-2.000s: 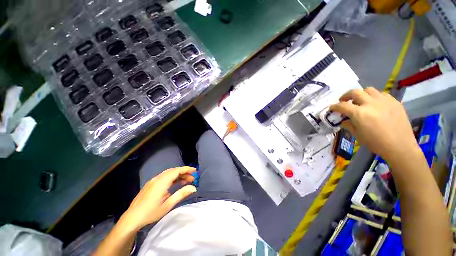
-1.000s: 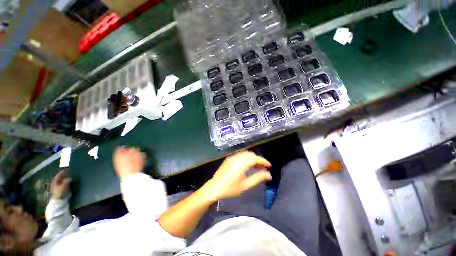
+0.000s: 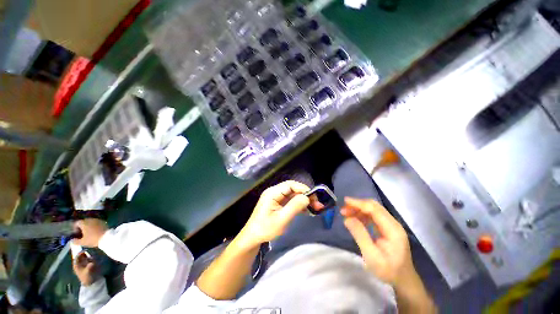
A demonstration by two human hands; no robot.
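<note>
My left hand (image 3: 276, 211) holds a dark rounded-square watch case (image 3: 320, 200) with a shiny rim by its left edge, above my lap. My right hand (image 3: 377, 236) is just right of the case, fingers apart, thumb and fingertips near it but not visibly touching. The clear blister tray (image 3: 242, 168) lies on the green bench beyond my hands, with rows of square pockets holding dark cases. One pocket at its near edge looks without a dark case, though glare makes this unclear.
The white machine (image 3: 417, 214) with a red button (image 3: 484, 244) and an orange piece (image 3: 388, 158) is at the right. A white tray (image 3: 92, 190) and white scraps (image 3: 161, 147) lie on the left bench. A coworker's white sleeve (image 3: 150, 245) is at lower left.
The view has swung from the machine to the bench and lap. My right hand has come back over the lap. The watch case is now in my left hand, which was empty before.
</note>
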